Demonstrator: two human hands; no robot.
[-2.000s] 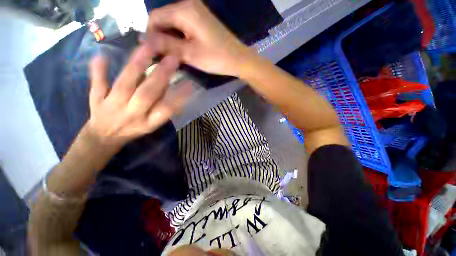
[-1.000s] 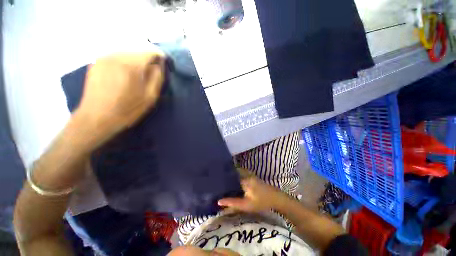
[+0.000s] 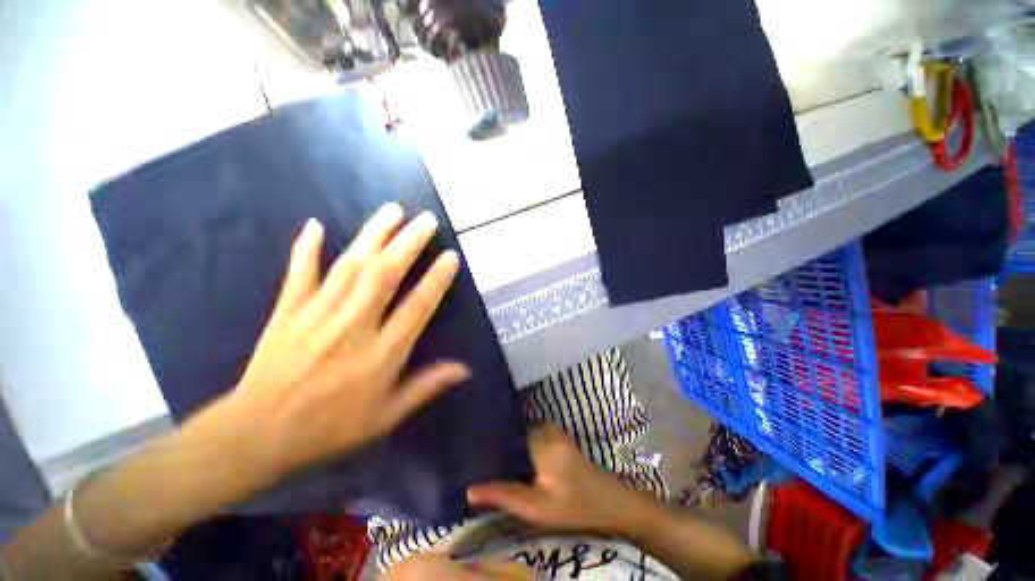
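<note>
A large dark navy panel [image 3: 216,238] lies on the white machine bed, its top edge near the presser foot area [image 3: 369,68], its lower end hanging over the table's front edge. My left hand [image 3: 352,329] lies flat on the panel with fingers spread, holding nothing. My right hand [image 3: 550,482] is at the panel's lower right corner, thumb showing and fingers partly hidden; it pinches the cloth edge. A grey ribbed knob [image 3: 494,93] is right of the foot. The needle tip cannot be made out.
Small navy cut pieces [image 3: 681,148] with a stepped end lie right of the knob, over the ruler edge [image 3: 545,309]. Yellow and red snips [image 3: 948,114] lie beside a clear bag [image 3: 1004,68]. A blue crate [image 3: 783,352] with red strips [image 3: 925,352] stands below right.
My left hand has opened from a closed pose near the foot and moved down onto the panel. The panel now lies flatter, with its upper part uncovered. My right hand stays at the lower corner.
</note>
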